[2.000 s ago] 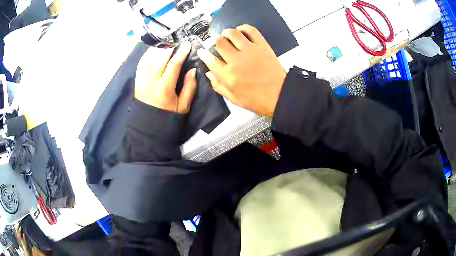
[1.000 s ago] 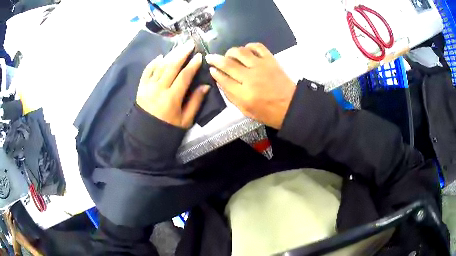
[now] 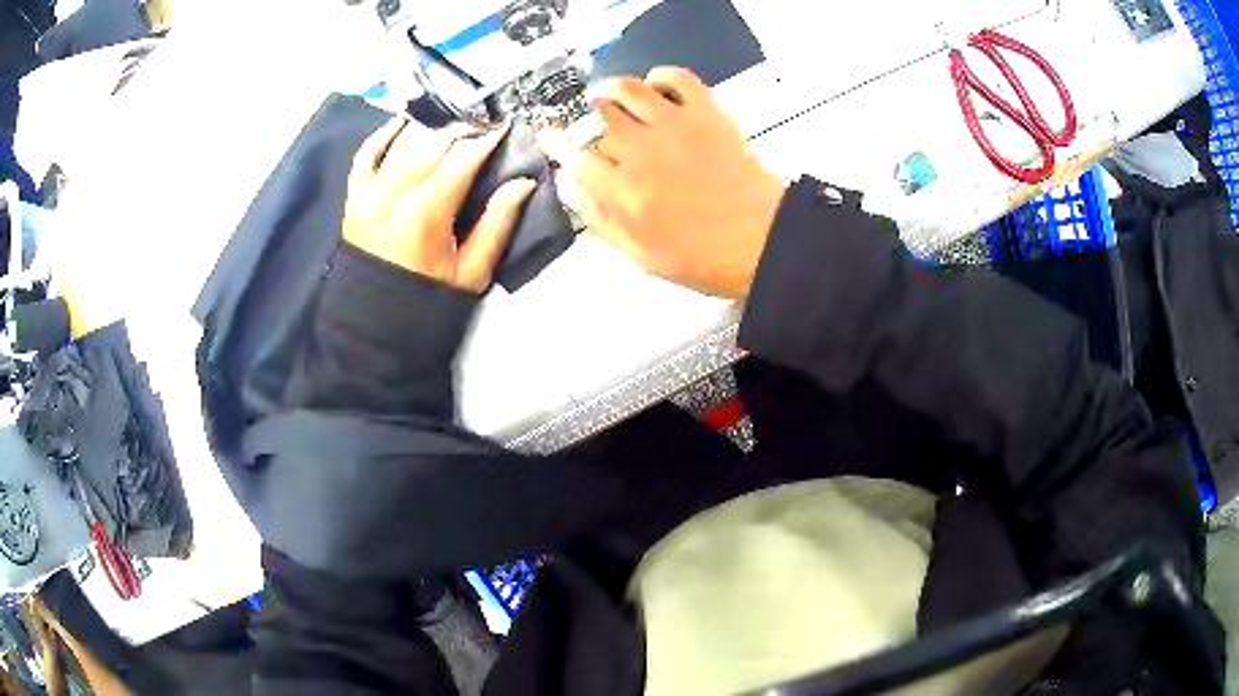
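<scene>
A dark garment panel (image 3: 292, 231) runs from the machine down over the table edge and my lap. My left hand (image 3: 432, 204) lies on it, fingers pressing the cloth left of the presser foot area (image 3: 554, 90). My right hand (image 3: 669, 184) is just right of the foot, fingertips together at the edge of the cloth and pinching it, as far as I can see. The needle and the seam are hidden by fingers and blur. A dark part of the cloth (image 3: 679, 41) lies behind the foot, beyond my right hand.
Red-handled scissors (image 3: 1012, 106) and a small teal piece (image 3: 916, 171) lie at right on the table. A ruled strip (image 3: 632, 396) runs along the front edge. Crumpled dark cloth (image 3: 116, 435) and red-handled snips (image 3: 114, 562) are at left. A blue basket (image 3: 1067, 218) stands below right.
The dark cloth behind the foot reaches less far right and forward, and the front piece has moved up and left. Both hands moved toward the machine since one second ago, the left also leftward.
</scene>
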